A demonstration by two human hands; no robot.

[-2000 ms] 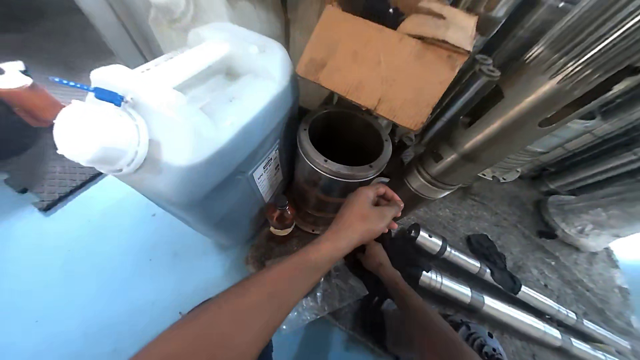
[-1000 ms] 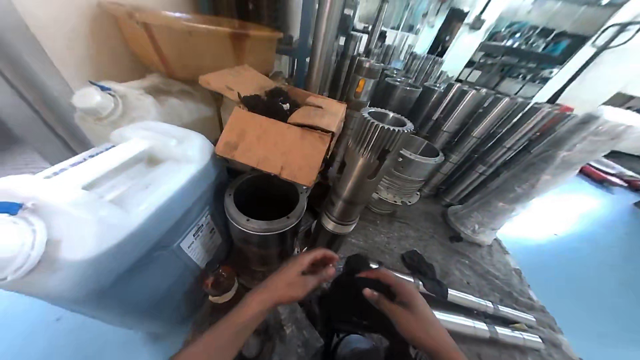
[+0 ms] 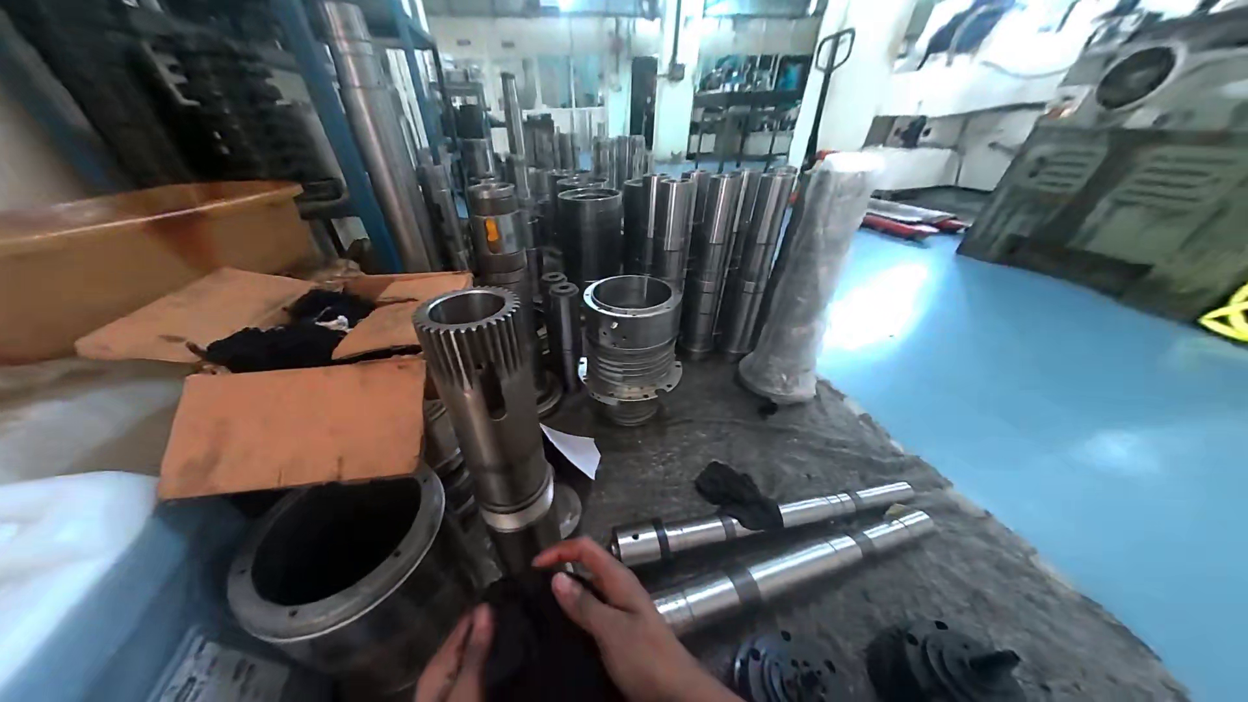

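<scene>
At the bottom centre, my left hand [image 3: 458, 658] and my right hand [image 3: 619, 614] hold a black cloth [image 3: 541, 639] between them. Just beyond them stands an upright splined steel shaft [image 3: 487, 419], hollow at its toothed top. A wide steel cylinder [image 3: 341, 556] with an open bore is to the left. Two polished steel shafts [image 3: 795, 580] lie side by side on the ground sheet at the right, and a crumpled black cloth [image 3: 736, 492] rests on the farther one.
An open cardboard box [image 3: 292, 424] of black cloths and a plastic jerrycan [image 3: 78, 575] are at the left. A flanged, ribbed cylinder [image 3: 632, 341] and a plastic-wrapped column [image 3: 809, 283] stand beyond. Dark flanged parts [image 3: 790, 668] lie at lower right.
The view has swung up and to the right. My hands, apart around the black cloth one second ago, are now closer together on it.
</scene>
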